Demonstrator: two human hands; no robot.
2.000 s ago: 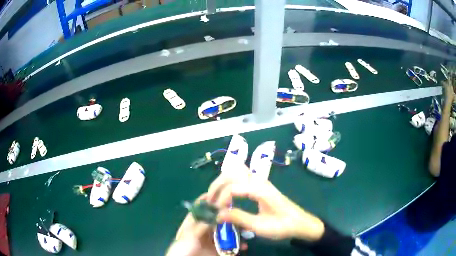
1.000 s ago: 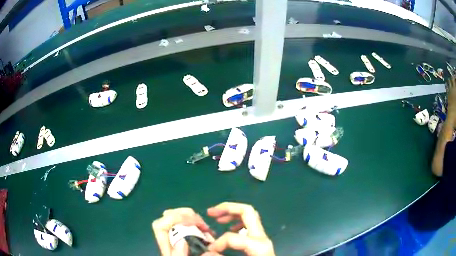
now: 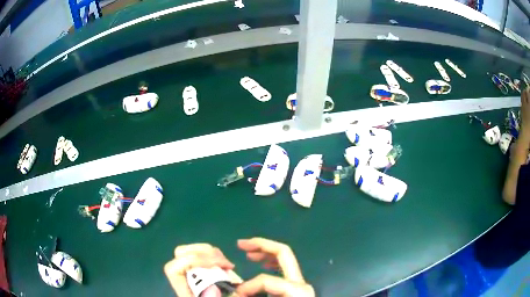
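My left hand point(image 3: 194, 261), at the bottom centre and cut off by the edge, holds a white shell point(image 3: 203, 278) with small dark marks. A dark piece shows at the shell's right side, blurred. My right hand point(image 3: 282, 270) is beside it, thumb and forefinger spread apart, lower fingers against the dark piece; whether they grip it cannot be told. Two white shells with blue marks, a left one point(image 3: 272, 170) and a right one point(image 3: 305, 180), lie ahead on the green bench, each beside a wired board. More wired shells point(image 3: 380, 184) are piled right of them.
Shell pairs lie at the left point(image 3: 143, 203) and lower left point(image 3: 67, 266). A pale rail point(image 3: 174, 145) and upright post point(image 3: 314, 64) divide the bench from a green belt carrying white strips point(image 3: 190, 100) and open shells point(image 3: 389, 94). A person's arm point(image 3: 517, 156) is at the right.
The blue-lined open shell and green board in my hands no longer show; the shell now shows its white, dark-marked face. My hands are lower and more apart. Pieces on the belt have shifted right.
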